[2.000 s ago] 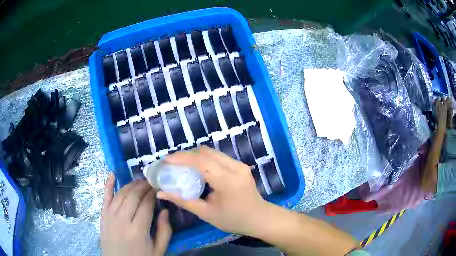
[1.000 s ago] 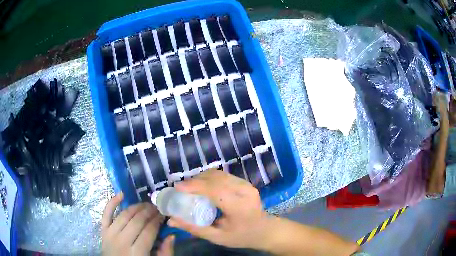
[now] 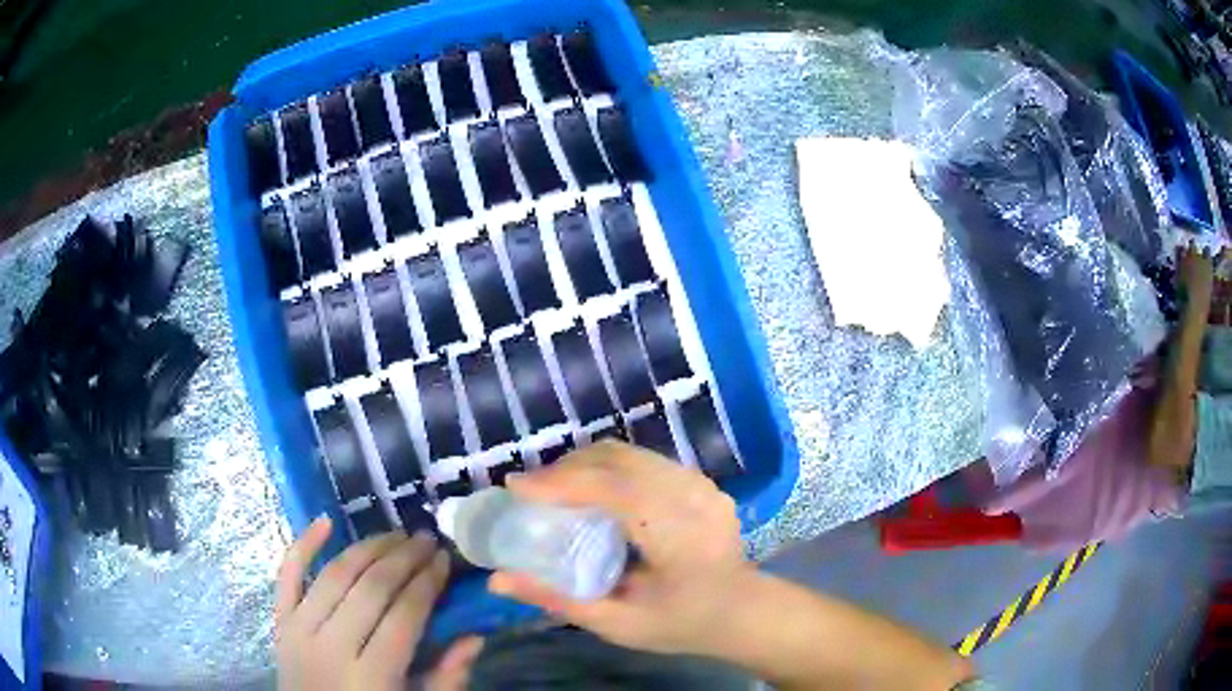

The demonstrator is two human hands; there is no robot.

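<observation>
A blue tray (image 3: 736,290) holds rows of black curved plastic pieces (image 3: 435,293) with pale gaps between them. My right hand (image 3: 649,533) is shut on a translucent squeeze bottle (image 3: 541,540), which lies tilted with its narrow tip pointing left over the tray's nearest row. My left hand (image 3: 365,607) rests at the tray's near left corner, its fingertips by the nearest pieces just left of the bottle tip. Whether my left fingers hold a piece is hidden.
A loose pile of black pieces (image 3: 101,378) lies left. A second tray's blue edge (image 3: 20,567) shows far left. A white sheet (image 3: 871,243) and clear bags of black parts (image 3: 1034,257) lie right. Another person's arm (image 3: 1182,365) and a red stool (image 3: 950,527) are beyond.
The tray appears higher and further left in view. The bottle has moved right and towards me from the row it was over, and now lies more tilted. Both hands are lower in view.
</observation>
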